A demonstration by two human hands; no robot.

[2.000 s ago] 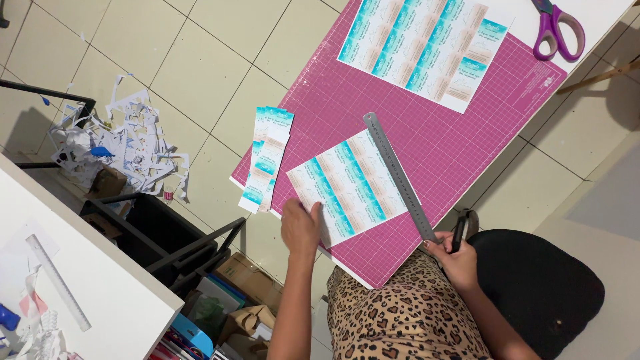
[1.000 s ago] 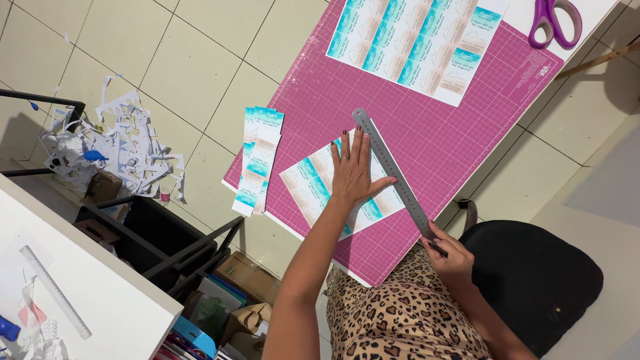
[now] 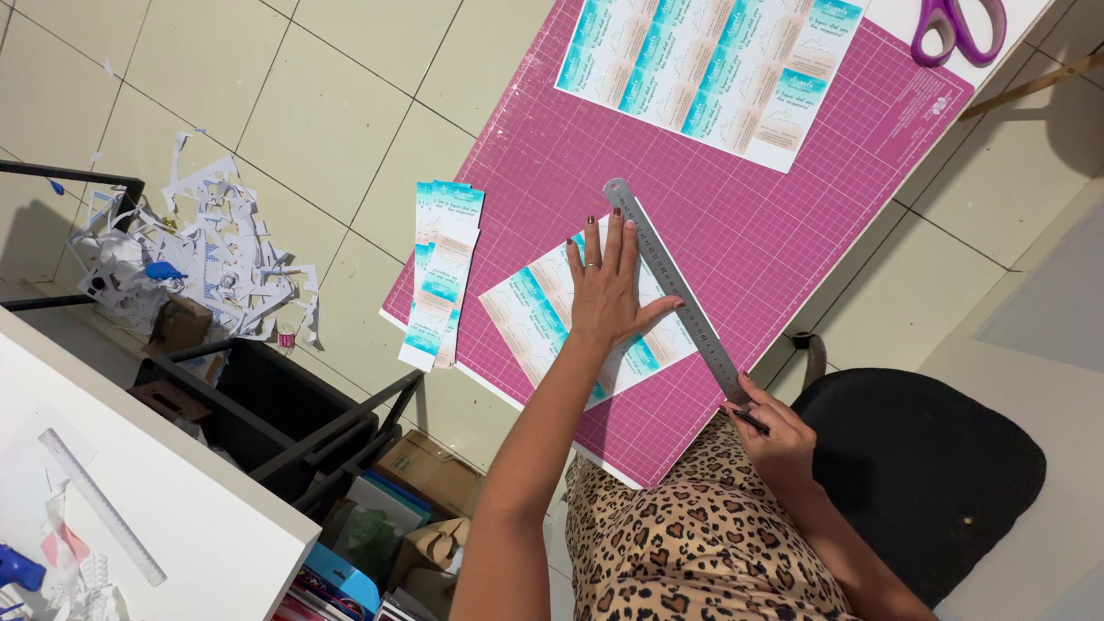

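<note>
My left hand [image 3: 608,289] lies flat with fingers spread on a printed card sheet [image 3: 535,315], its fingertips and thumb at the edge of a metal ruler [image 3: 681,289]. The ruler runs slantwise along the sheet's right side. At the ruler's lower end, my right hand [image 3: 776,435] holds a dark, slim tool, mostly hidden, perhaps a craft knife; its fingers touch the ruler. All this rests on a pink cutting mat [image 3: 526,185]. Cut printed strips [image 3: 444,276] lie in an overlapping pile over the mat's left edge.
A larger printed sheet [image 3: 707,73] lies at the mat's far end, near purple-handled scissors [image 3: 957,30]. A black chair [image 3: 923,474] stands at right. Paper scraps [image 3: 216,250] cover the floor at left, beside a black bin [image 3: 259,405]. A white table [image 3: 198,517] holds a clear ruler [image 3: 102,507].
My left hand has moved from the sheet's lower left edge to flat on the sheet beside the ruler. The ruler has shifted slightly against the sheet, and my right hand stays at its lower end.
</note>
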